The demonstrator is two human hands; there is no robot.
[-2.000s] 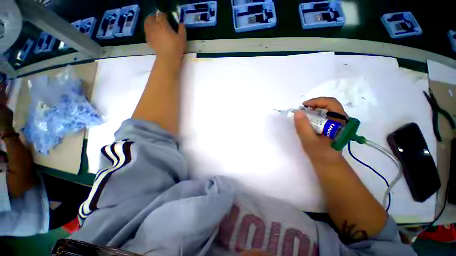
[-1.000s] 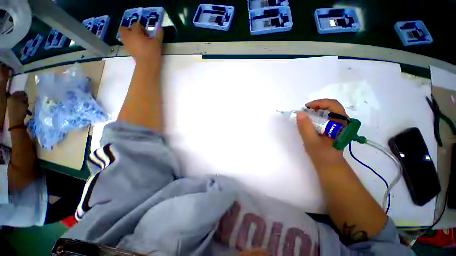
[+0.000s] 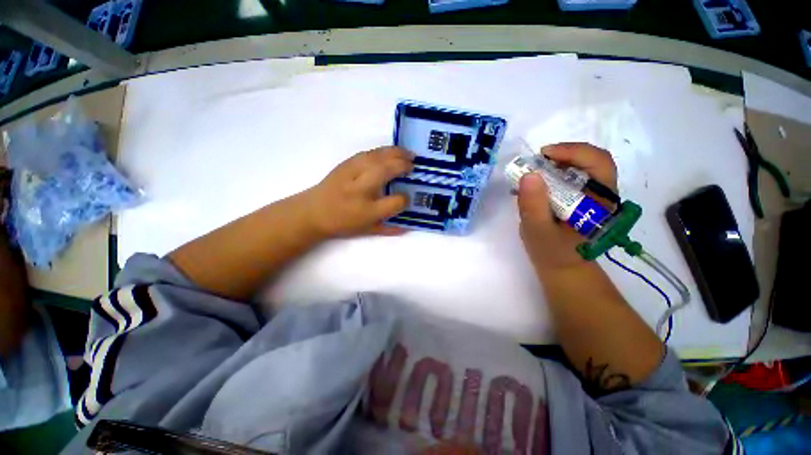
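Note:
My left hand grips the left side of two light-blue housings, which lie one above the other over the white paper. Black parts and a small silver square show inside each housing. My right hand is shut on a glue syringe with a blue-and-white label and a green cap at its rear. The syringe points up and left, its front end close to the right edge of the housings. The needle tip is too faint to place exactly.
White paper covers the table. A bag of pale-blue parts lies left, near another person's arm. A phone and pliers lie right. A clear hose and dark cable trail from the syringe. The green conveyor carries housings beyond the table.
My left hand has come back from the conveyor to the middle of the paper, holding two housings. The syringe has tilted more upright, and the view has shifted.

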